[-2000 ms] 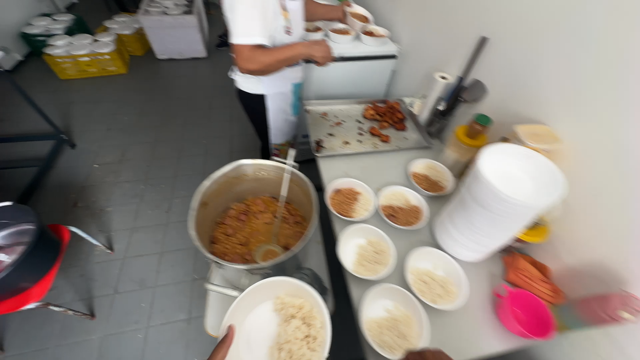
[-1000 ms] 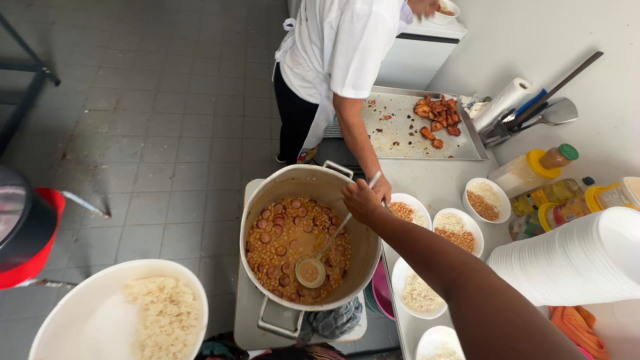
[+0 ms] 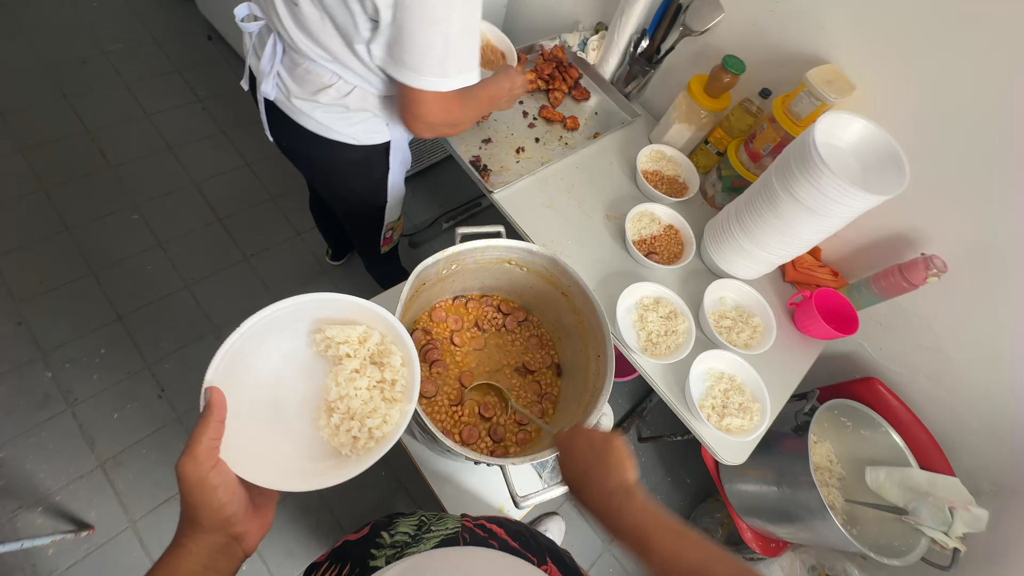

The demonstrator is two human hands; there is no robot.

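My left hand [image 3: 214, 488] holds a white foam bowl [image 3: 268, 384] by its lower left rim, with white rice [image 3: 362, 388] along the bowl's right side. My right hand [image 3: 598, 472] is closed around the handle of a metal ladle [image 3: 500, 394]. The ladle's cup sits partly sunk in a bean stew with sliced sausage [image 3: 488, 360]. This stew fills the lower part of a large aluminum pot [image 3: 578, 308], just right of the held bowl. On the table stand foam bowls with rice only [image 3: 660, 326] and others with rice and beans [image 3: 661, 234].
A co-worker in a white shirt [image 3: 336, 72] reaches over a metal tray [image 3: 520, 156] of browned meat pieces. A tall stack of foam bowls [image 3: 800, 200], jars, a bottle and a pink cup [image 3: 828, 314] are on the table [image 3: 560, 208]. A rice pot [image 3: 768, 480] stands lower right.
The held bowl has moved beside the stew pot. My right arm, stretched across the pot toward the co-worker's arm a second ago, is now at the pot's near side. The co-worker's arm has left the pot.
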